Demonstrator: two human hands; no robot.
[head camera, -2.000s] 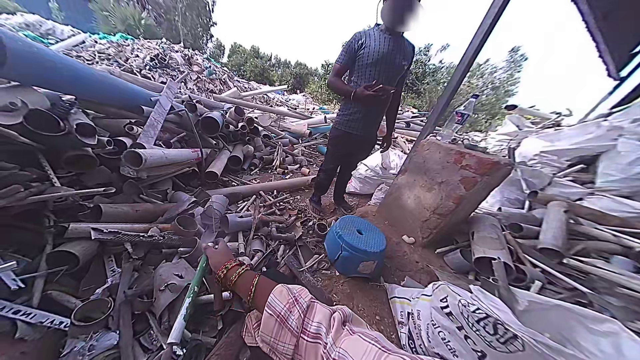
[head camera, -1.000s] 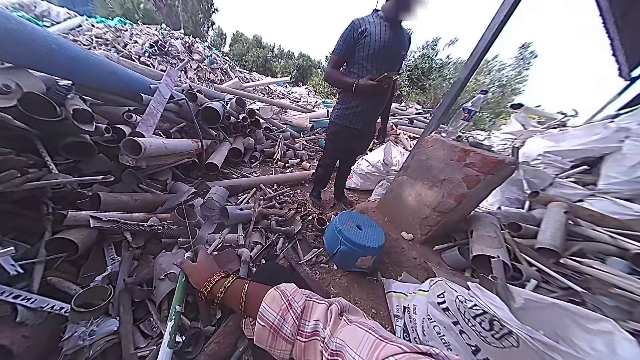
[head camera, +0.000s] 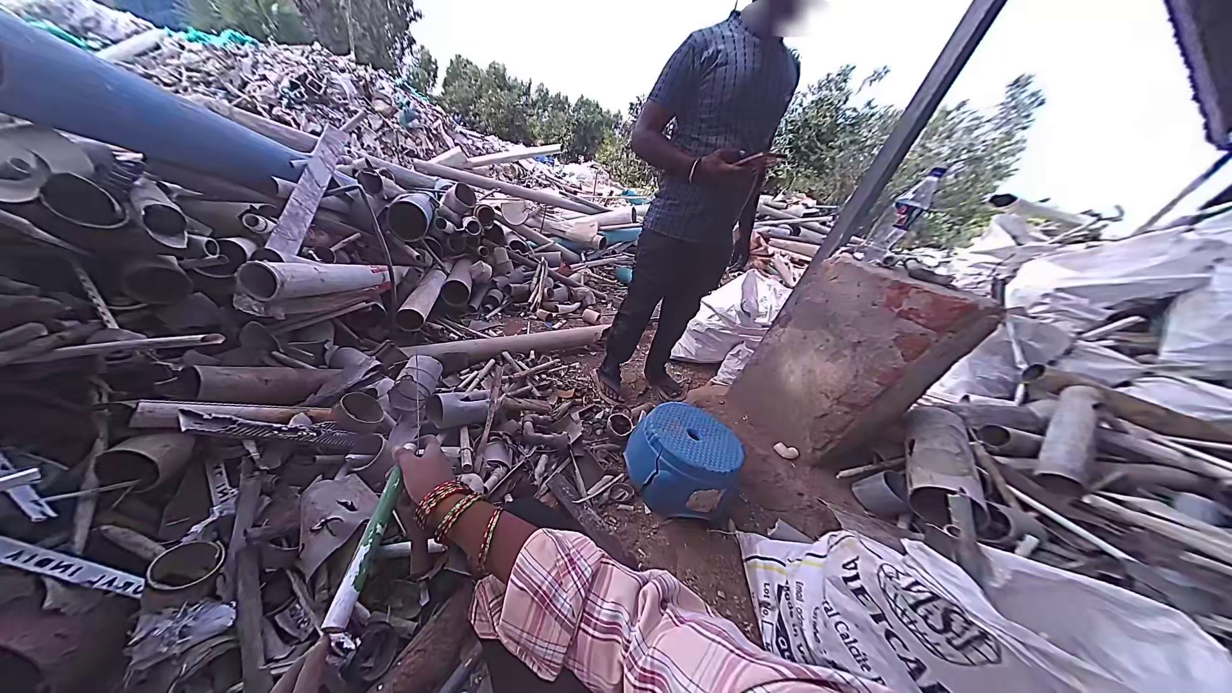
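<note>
My right hand (head camera: 425, 474), with red and gold bangles and a pink plaid sleeve, is closed round the upper end of a green and white pipe (head camera: 369, 549). That pipe slants down to the bottom left. Just beyond my fingers lies a grey plastic pipe piece (head camera: 416, 380); whether they touch it is unclear. At the pipe's lower end a brown shape at the frame's bottom edge may be my left hand (head camera: 313, 666), but its fingers cannot be made out. Scrap plastic pipes (head camera: 313, 279) surround my right hand.
A blue plastic stool (head camera: 685, 460) stands right of my hand, before a tilted masonry block (head camera: 857, 356) with a plastic bottle (head camera: 910, 207) on it. A person (head camera: 717, 144) stands behind, holding a phone-like thing. White sacks (head camera: 866, 597) and more pipes (head camera: 938, 462) lie right.
My right hand has moved slightly up and forward since one second ago, nearer the grey pipe piece. The standing person's raised hand has shifted a little.
</note>
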